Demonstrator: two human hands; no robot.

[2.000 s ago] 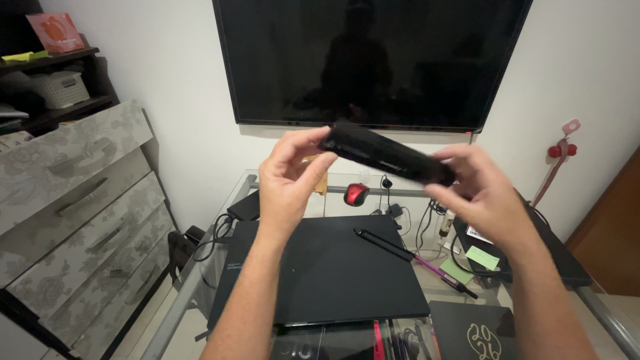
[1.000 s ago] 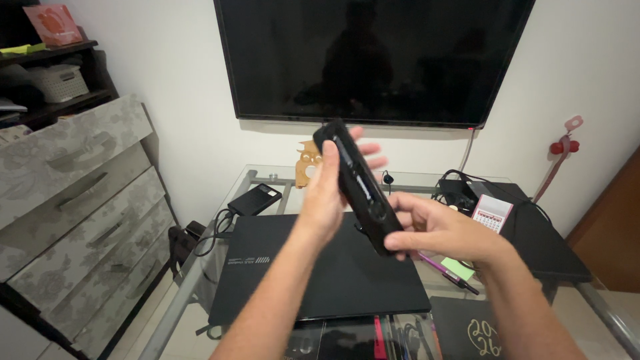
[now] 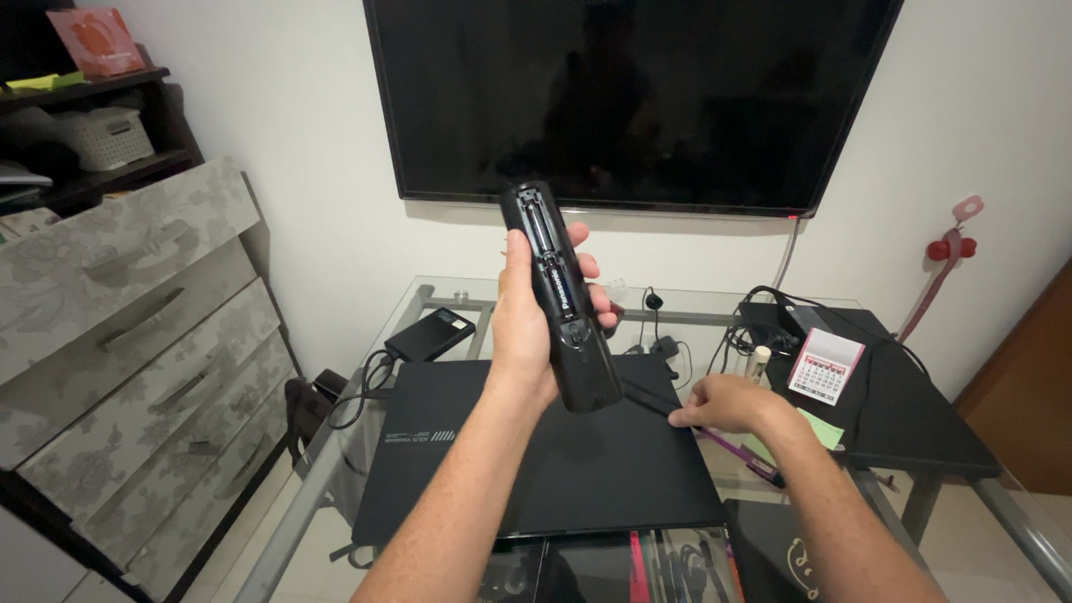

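A black remote control (image 3: 563,306) is held upright in my left hand (image 3: 528,318), its back facing me. The battery compartment is uncovered, and a battery (image 3: 561,293) bearing the name Panasonic shows in it, with metal contacts above. My right hand (image 3: 724,406) is low over the right edge of a closed black ASUS laptop (image 3: 620,469), thumb and fingers close together beside a slim black pen-like thing (image 3: 649,395). Whether the fingertips grip it cannot be told. A purple pen-like thing (image 3: 741,455) extends out from under that hand.
On the glass desk (image 3: 435,289) lie a black external drive (image 3: 430,334) with its cable, a small calendar (image 3: 825,366), green sticky notes (image 3: 821,430), a small bottle (image 3: 758,364) and a black flat case (image 3: 921,419). A television (image 3: 628,100) hangs behind; floral drawers (image 3: 142,335) stand left.
The remote, earlier level between both hands and then tilted with both hands on it, is now in my left hand alone. My right hand has let go and moved down and right to the laptop's edge.
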